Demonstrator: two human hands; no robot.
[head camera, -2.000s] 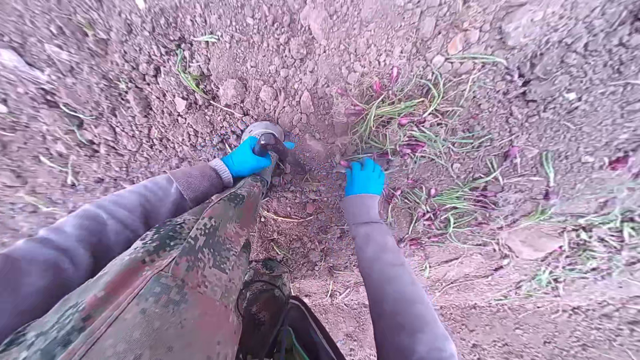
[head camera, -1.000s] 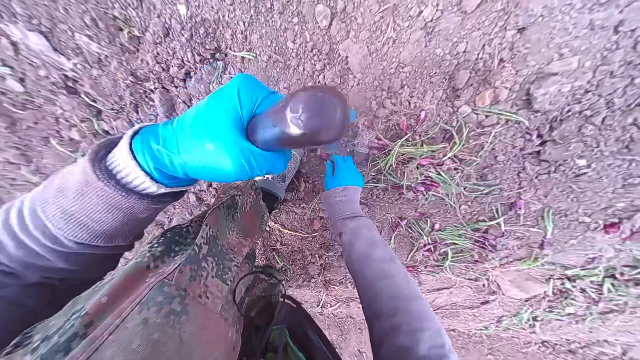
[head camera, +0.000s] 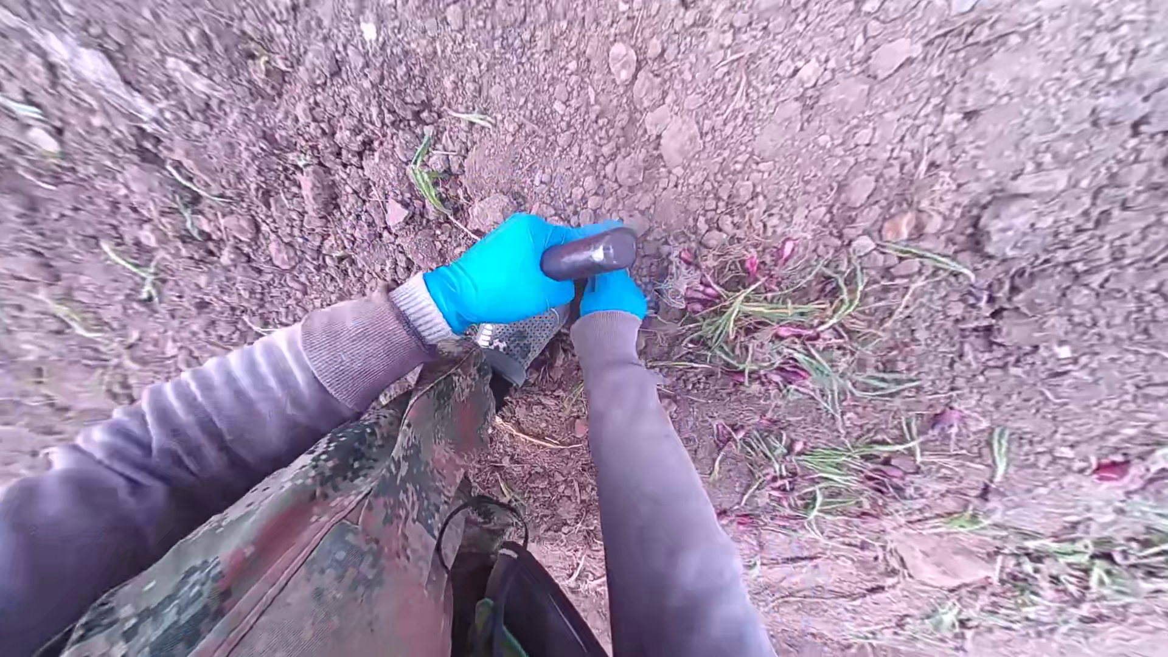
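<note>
My left hand (head camera: 511, 272), in a blue glove, is closed around the dark handle of a hand tool (head camera: 591, 254); the tool's working end is hidden below the handle. Just right of and beneath it is my right hand (head camera: 613, 294), also blue-gloved, low at the soil and partly covered by the handle, so what its fingers hold cannot be told. Close to its right lies a pile of red onions with green tops (head camera: 776, 319). A second cluster of onions (head camera: 812, 470) lies lower down on the ground.
A shoe (head camera: 525, 338) stands on the soil under my left hand. My camouflage trouser leg (head camera: 365, 511) and a black bag-like object (head camera: 538, 602) fill the bottom. Loose clods and stones (head camera: 680, 137) cover the ground above. More green tops (head camera: 1077, 557) lie at lower right.
The left hand rose toward the camera with the tool handle one second ago and is now lower, beside the right hand. The right hand has shifted slightly away from the onion pile since the first frame.
</note>
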